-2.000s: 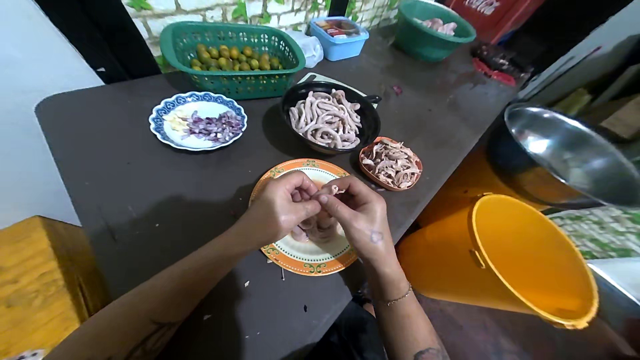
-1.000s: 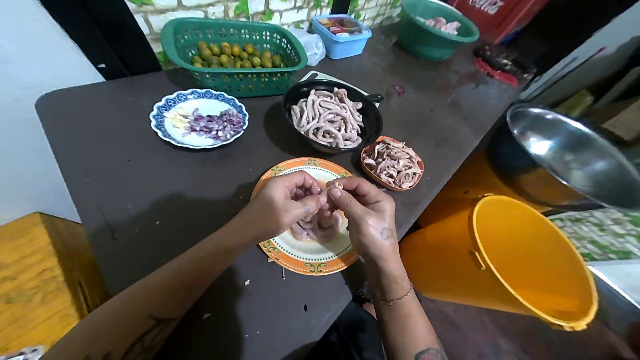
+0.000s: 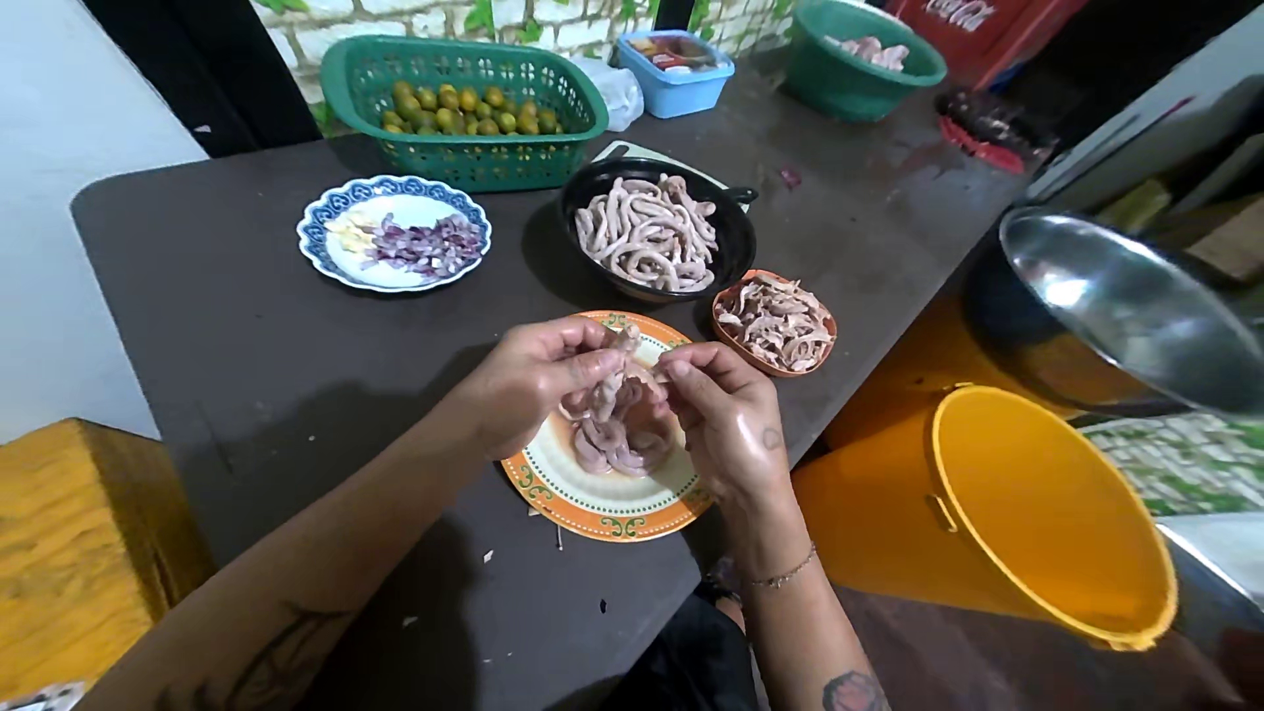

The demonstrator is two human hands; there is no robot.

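Between my fingers I stretch a pale piece of intestine (image 3: pixel 604 395) above an orange-rimmed plate (image 3: pixel 553 511). My left hand (image 3: pixel 538 380) pinches it on the left; my right hand (image 3: pixel 723 410) pinches its other side. More coiled intestine (image 3: pixel 620 446) lies on the plate in a little liquid. Behind the plate, a black pan (image 3: pixel 736 237) holds a heap of pale intestines (image 3: pixel 647 232). Right of that, a small orange bowl (image 3: pixel 832 331) contains thin pale strips (image 3: pixel 775 321). My fingertips partly hide the held piece.
A blue-and-white plate (image 3: pixel 316 252) bears chopped purple onion and pale bits. Behind it stands a green basket (image 3: pixel 484 158) of small citrus fruits. A blue container (image 3: pixel 681 94) and green basin (image 3: pixel 859 89) are farther back. A yellow bucket (image 3: pixel 1047 523) and steel basin (image 3: pixel 1145 296) stand right of the table.
My hands have moved slightly apart, and more of the pale intestine shows lifted between them. The dishes around them have stayed in place.
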